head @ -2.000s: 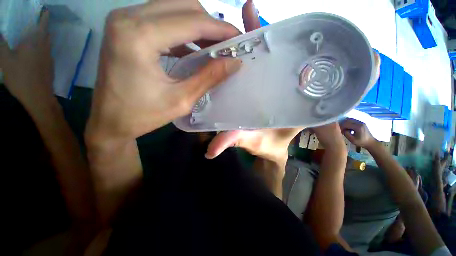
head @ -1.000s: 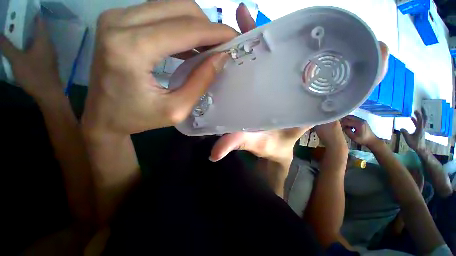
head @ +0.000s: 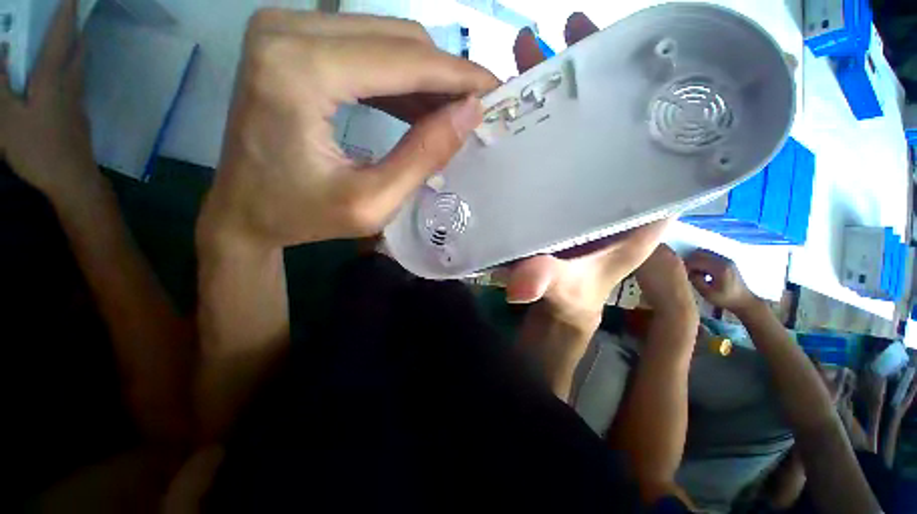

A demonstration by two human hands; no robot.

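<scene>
A white oval housing cover [head: 573, 161] is held up with its hollow inside facing me, its right end tilted up. Round slotted grilles show near both ends, with small screw bosses. A small pale fitting [head: 518, 108] with shiny bits sits inside the upper rim. My left hand [head: 322, 131] pinches the upper rim beside this fitting, thumb inside and fingers outside; its fingertips hide part of the fitting. My right hand [head: 593, 281] supports the cover from behind and below. One digit shows under the lower edge, and fingertips show past the upper edge.
Blue and white cartons [head: 774, 196] stand on the white table at the right, with another blue box [head: 853, 60] at the far right. A neighbour's hand [head: 50, 110] and a pale sheet or box [head: 136, 90] are at the left. Neighbours' arms [head: 659, 371] are at the right, near a yellow-orange object [head: 720, 346].
The cover has moved right and its right end has risen. My left hand has shifted slightly right, staying at the rim. The neighbour's hand at far right has left its earlier place.
</scene>
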